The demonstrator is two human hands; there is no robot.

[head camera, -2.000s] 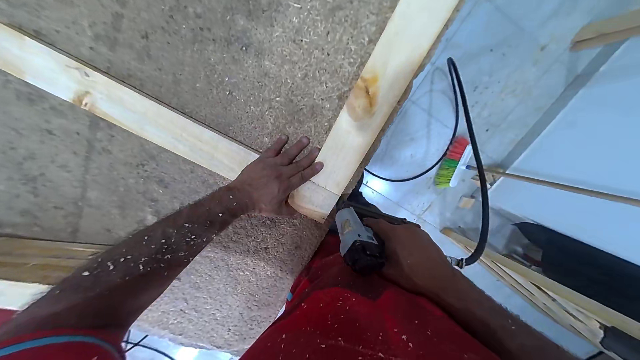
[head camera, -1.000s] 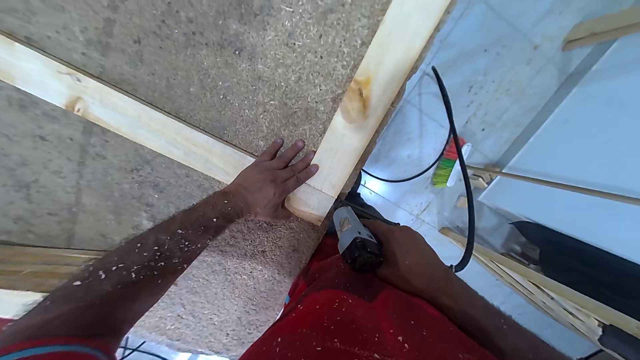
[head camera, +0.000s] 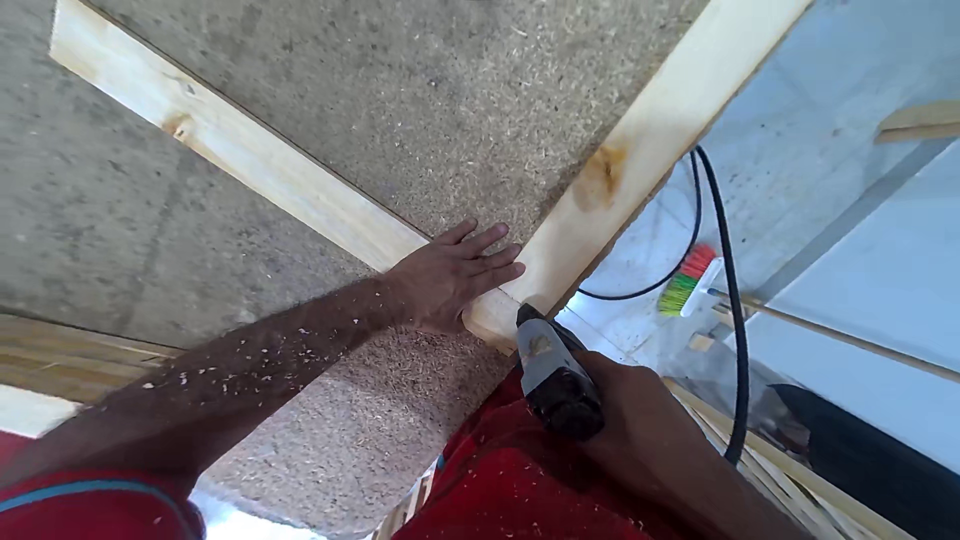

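My left hand (head camera: 457, 277) lies flat, fingers spread, over the corner where two pale wooden boards meet on a particleboard surface (head camera: 480, 90). One board (head camera: 277, 165) runs to the upper left; the other, a board with a knot (head camera: 660, 120), runs to the upper right along the surface's edge. My right hand (head camera: 622, 397) grips a grey and black power tool (head camera: 551, 367), possibly a pneumatic nailer. The tool's nose is at the outer edge of the board corner, just right of my left hand. Whether it presses on the wood cannot be told.
A black hose (head camera: 731, 300) loops beside my right arm. On the tiled floor right of the surface lies a broom with red and green bristles (head camera: 690, 281). Wooden strips (head camera: 795, 480) lie at the lower right, and stacked boards (head camera: 67, 360) at the left edge.
My right hand has brought the tool up from beside the boards, so its nose is now at their corner. My left hand stays on the joint.
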